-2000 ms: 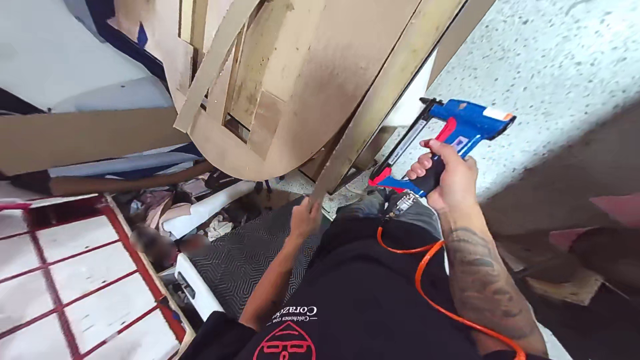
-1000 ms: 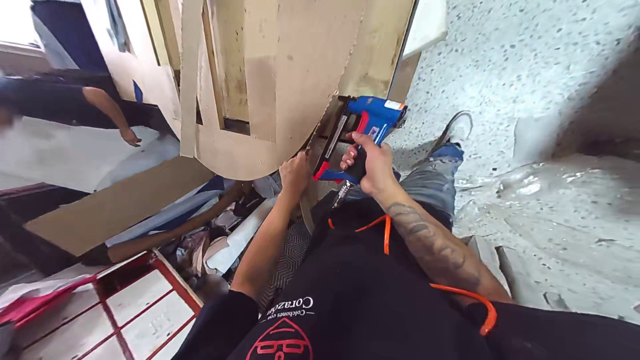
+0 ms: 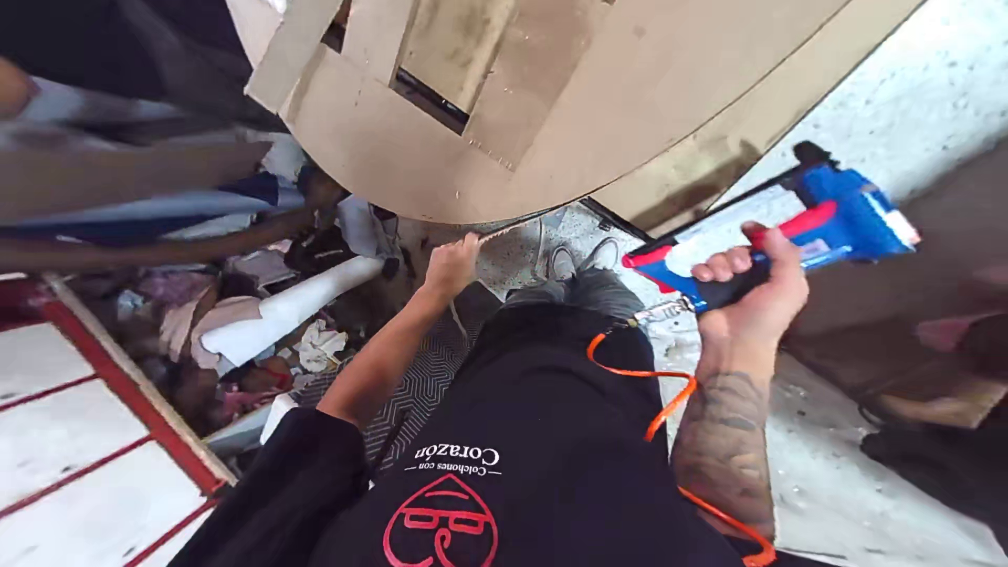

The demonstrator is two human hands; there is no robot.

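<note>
A blue and red pneumatic stapler [image 3: 776, 232] is in my right hand [image 3: 752, 272], held by its handle at the right, apart from the board. An orange coiled air hose [image 3: 642, 372] runs from its fitting down past my forearm. My left hand [image 3: 453, 266] grips the end of a thin strip [image 3: 520, 224] at the rounded lower edge of a large brown board panel [image 3: 630, 102]. The strip follows that curved edge. Staples show in the panel, and wooden slats [image 3: 457, 43] are visible through its gap.
Fabric scraps and a white roll [image 3: 291, 315] lie in a heap at the left. A red frame with white panels [image 3: 118, 394] stands at lower left. Patterned dark fabric [image 3: 425, 378] lies below my left arm. My shoes are on the speckled floor [image 3: 669, 323].
The stapler was close to the panel's edge and my left hand one second ago; now it is away to the right. My left hand remains near the curved edge. The view has shifted.
</note>
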